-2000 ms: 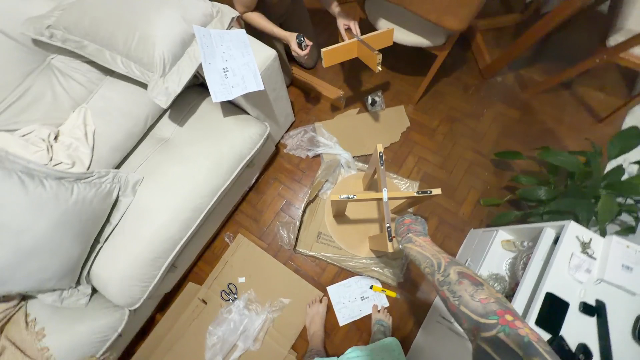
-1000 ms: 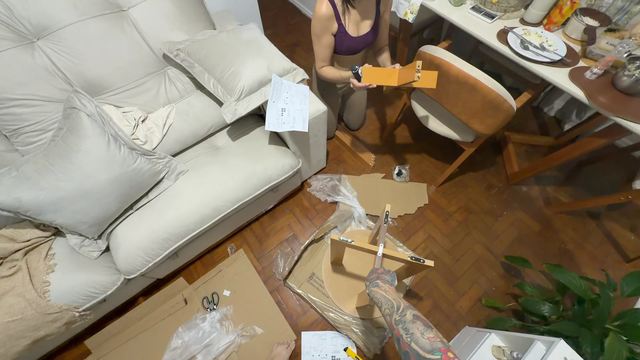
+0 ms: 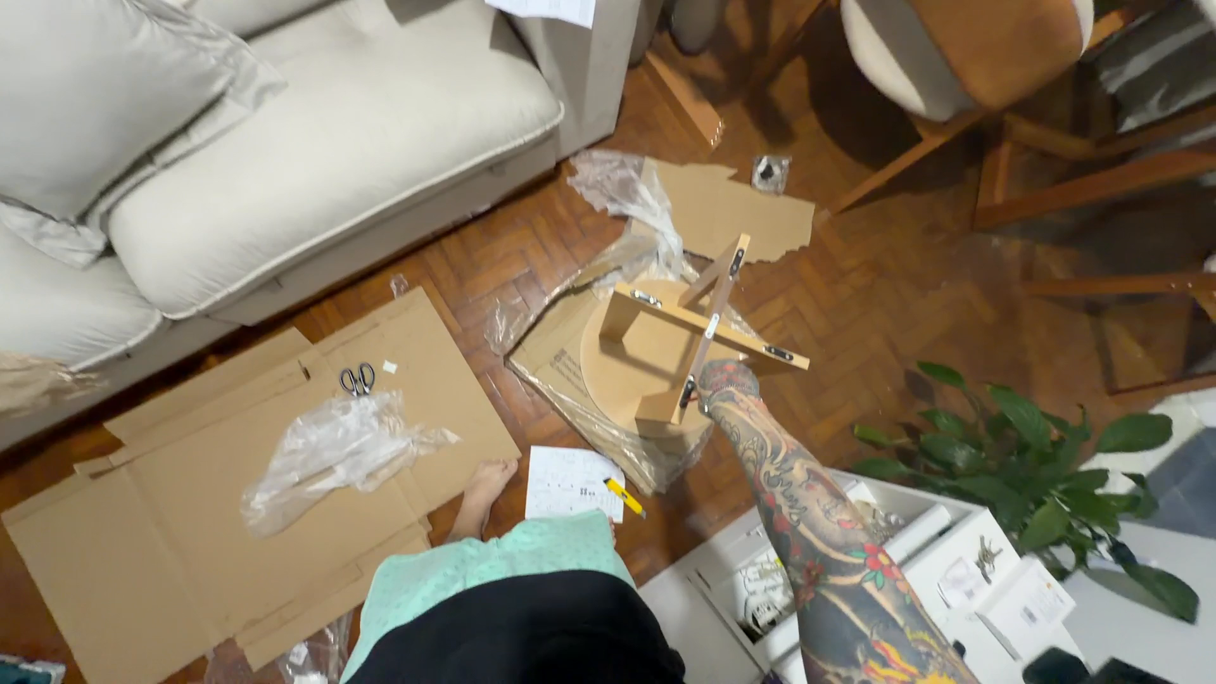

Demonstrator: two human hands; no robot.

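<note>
My tattooed right hand (image 3: 730, 380) reaches to the near right leg of a wooden crossed-leg base (image 3: 711, 328), its fingers partly hidden behind the wood. The base stands on a round wooden disc (image 3: 613, 375), and dark metal fittings sit at the upper ends of its legs. Beneath the disc lie cardboard and clear plastic wrap (image 3: 665, 461). My left hand is out of view. By my feet, a yellow utility knife (image 3: 624, 497) rests on a printed sheet (image 3: 560, 475).
Black-handled scissors (image 3: 357, 380) and crumpled plastic (image 3: 332, 456) lie on flattened cardboard (image 3: 142, 570) at left. A sofa (image 3: 332, 142) borders the floor. An open drawer unit (image 3: 750, 570) and a plant (image 3: 1035, 446) stand at right, with a chair (image 3: 988, 47) above. A small bag (image 3: 770, 174) lies on cardboard.
The view has tilted down and shifted, so the other person's upper body and the crossed boards they held are out of frame. My right hand stays at the wooden base.
</note>
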